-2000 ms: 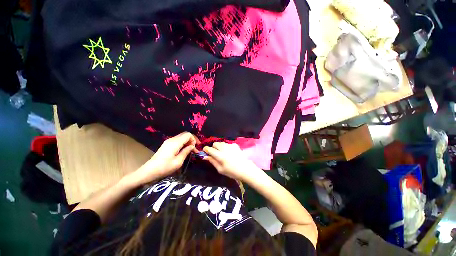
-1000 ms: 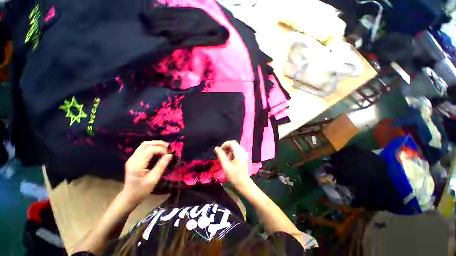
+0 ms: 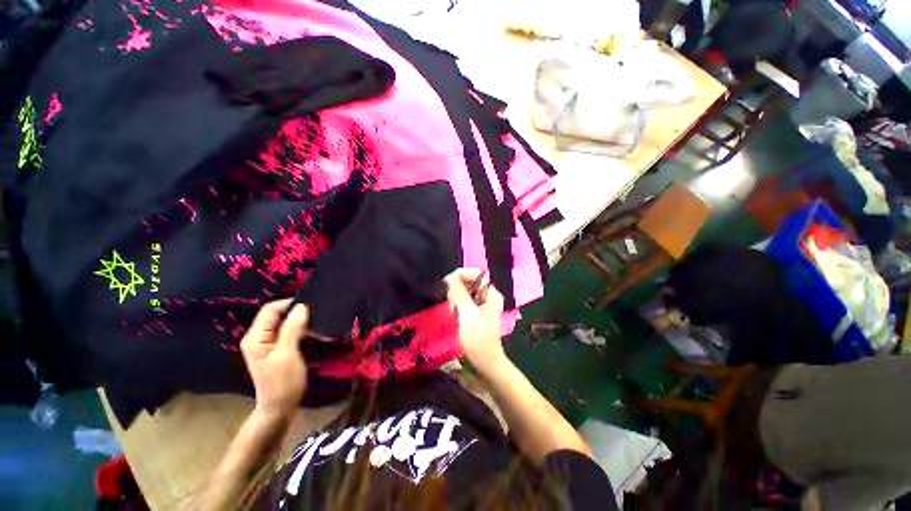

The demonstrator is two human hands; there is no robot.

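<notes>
A black garment with hot-pink splatter print (image 3: 190, 200) lies piled on the light-wood table, with a yellow-green star and lettering at its left. A plain black pocket panel (image 3: 400, 240) lies on the pink area, its lower left part wrinkled. My left hand (image 3: 277, 344) pinches dark fabric at the panel's lower left corner. My right hand (image 3: 475, 304) is at the panel's lower right corner, fingers curled; a small dark thing shows at its fingertips, too small to name. Whether it also grips the fabric is unclear.
The light-wood table (image 3: 165, 439) shows at the lower left. A pale translucent-looking handbag (image 3: 599, 105) lies at its right part near cream pieces. A wooden stool (image 3: 674, 222) stands right of the table. A blue crate (image 3: 814, 284) with cut pieces is farther right.
The view has shifted, so the pile sits further left and up. My hands moved from the near edge onto the panel's lower corners. The panel, flat a second ago, is now wrinkled at the left.
</notes>
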